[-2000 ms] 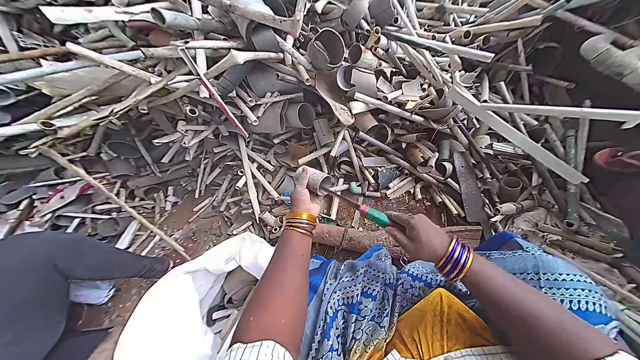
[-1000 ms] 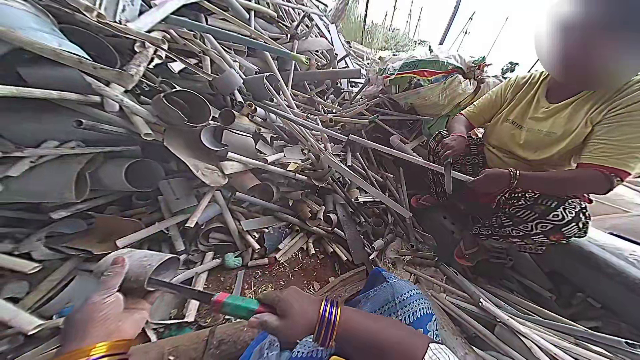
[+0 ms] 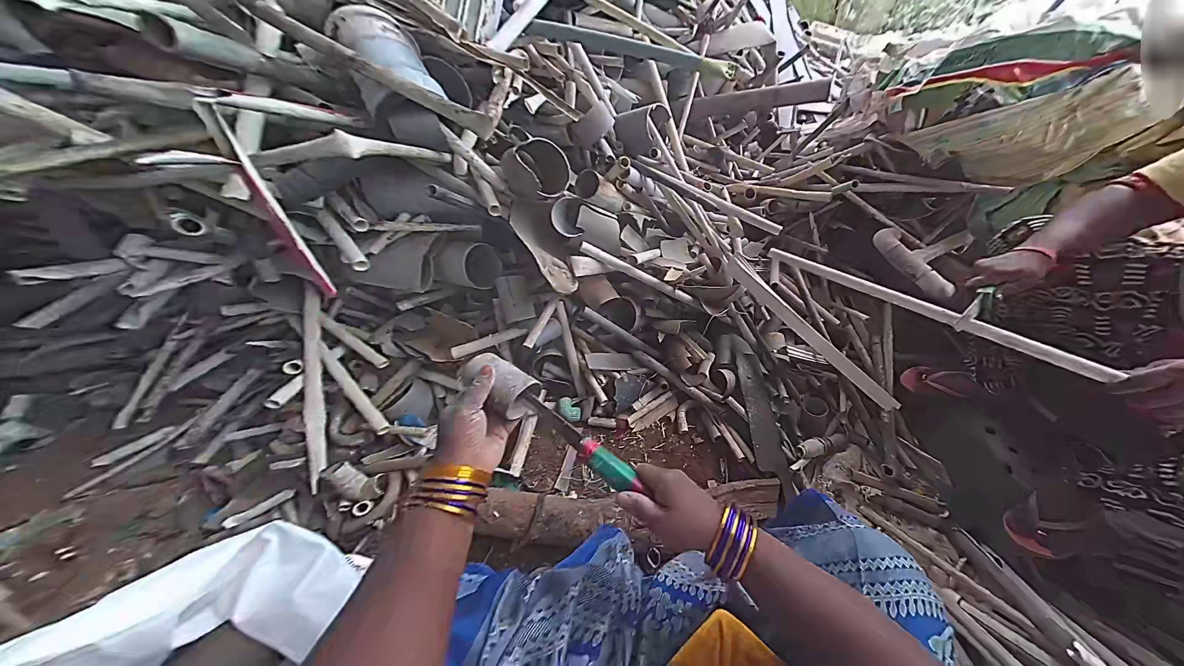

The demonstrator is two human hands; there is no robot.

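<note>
My left hand grips a short, dirty white piece of plastic pipe near the middle of the view. In my right hand is a long-bladed tool with a green and red handle, probably a knife. Its dark blade points up and left, with the tip at the open end of the pipe piece; whether it reaches inside is not clear. Below both hands a log lies crosswise on the ground, in front of the blue patterned cloth over my lap.
A large heap of pipe scraps spreads ahead and to both sides. White cloth or sacking lies at lower left. At right, a co-worker's hands hold a long pale strip. Filled sacks stand at upper right.
The view swung right to the co-worker, then partly back left. My left hand keeps the pipe piece and my right hand keeps the green-handled tool throughout.
</note>
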